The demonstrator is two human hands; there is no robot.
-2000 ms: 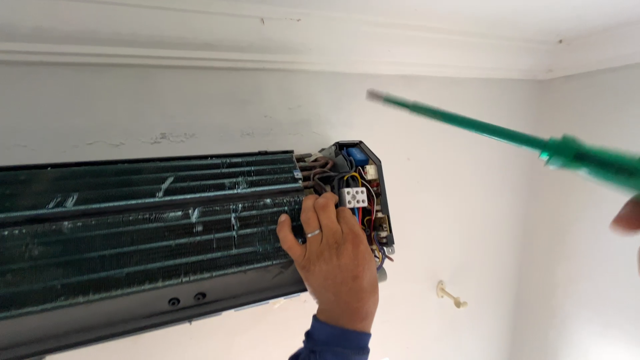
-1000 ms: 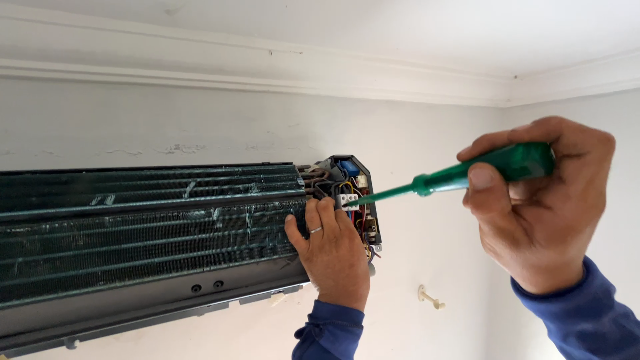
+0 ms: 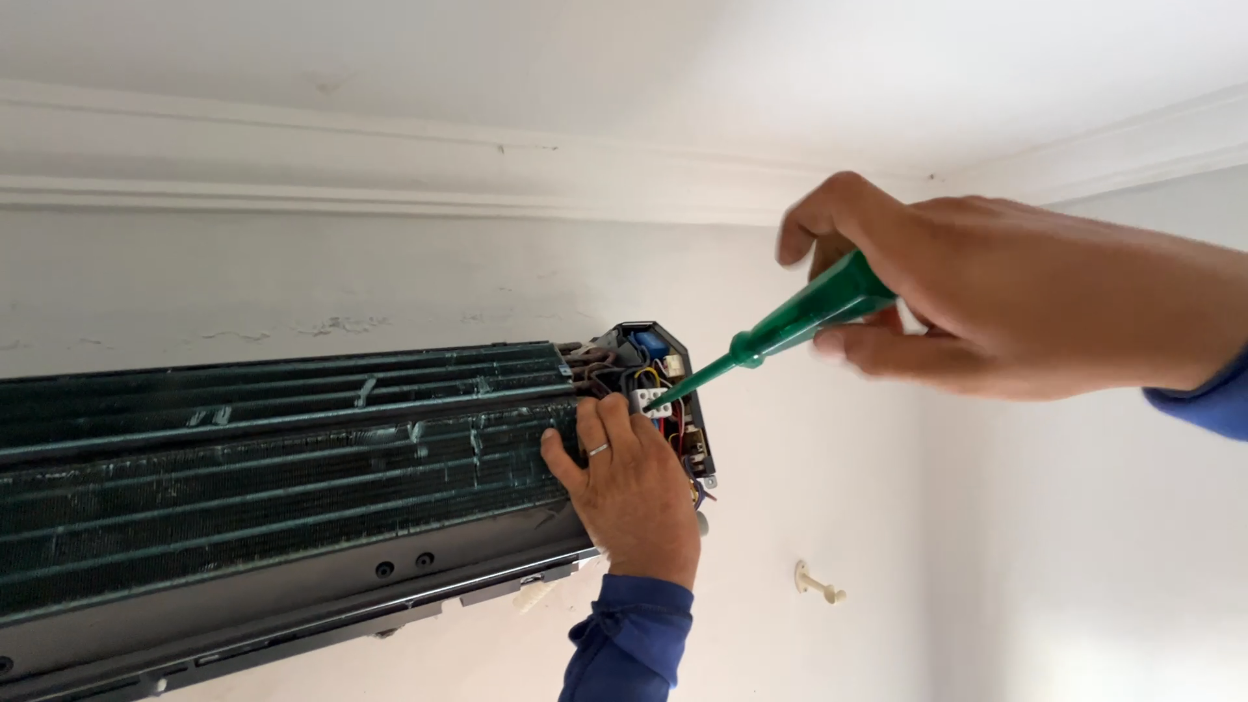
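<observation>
My right hand (image 3: 1014, 292) holds a screwdriver with a green handle (image 3: 814, 307) and a green-sleeved shaft. Its tip meets the white terminal block (image 3: 651, 402) at the right end of an open air conditioner indoor unit. My left hand (image 3: 634, 487), with a ring on one finger, rests at the right edge of the finned heat exchanger coil (image 3: 292, 478), its fingertips beside the block. Whether those fingertips grip a wire cannot be told. Coloured wires, bent copper pipes (image 3: 590, 363) and the black control box housing (image 3: 704, 439) surround the block.
The unit's black lower casing (image 3: 292, 604) runs along the wall to the left. Above it are cracked wall paint and a ceiling cornice (image 3: 390, 200). A cream wall bracket (image 3: 819, 583) sticks out at lower right, near the room's corner.
The screwdriver, earlier held away at the upper right, has come down to the terminal block. Since one second ago my right hand has changed its hold on the handle. My left hand stays by the coil's edge.
</observation>
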